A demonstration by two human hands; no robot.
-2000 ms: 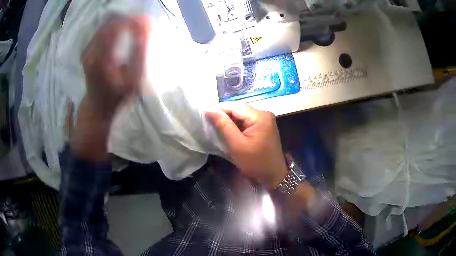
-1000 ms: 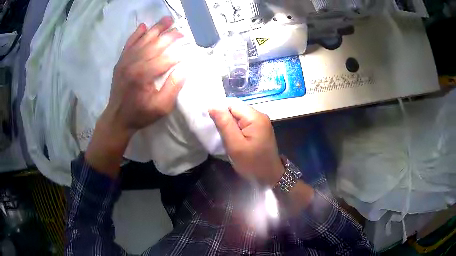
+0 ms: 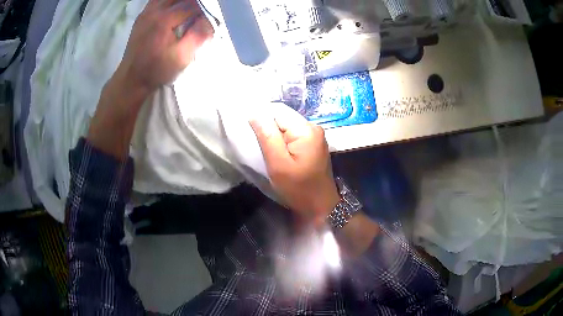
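Observation:
A white garment piece [image 3: 191,148] lies over the table's front edge and up to the needle area, where lamp glare hides its detail. My right hand [image 3: 293,154] pinches the piece between thumb and fingers just in front of the clear guard [image 3: 293,92]. My left hand [image 3: 166,43] is farther back and left, at the upper part of the cloth, with bent fingers; glare and blur hide whether it grips the cloth. The overlock machine [image 3: 346,52] stands behind the cloth, with a shiny blue plate [image 3: 361,99] right of the guard.
A work pile [image 3: 68,92] of loose white pieces lies at the left. A tied bundle [image 3: 469,216] rests at the right, below the table edge, with its fabric strip [image 3: 503,203] hanging. The pale table [image 3: 481,92] carries a printed ruler marking [image 3: 420,103].
My left hand has moved up and away from my right hand, and the cloth beneath has spread leftward. My right hand has shifted slightly left and up, still pinching the piece.

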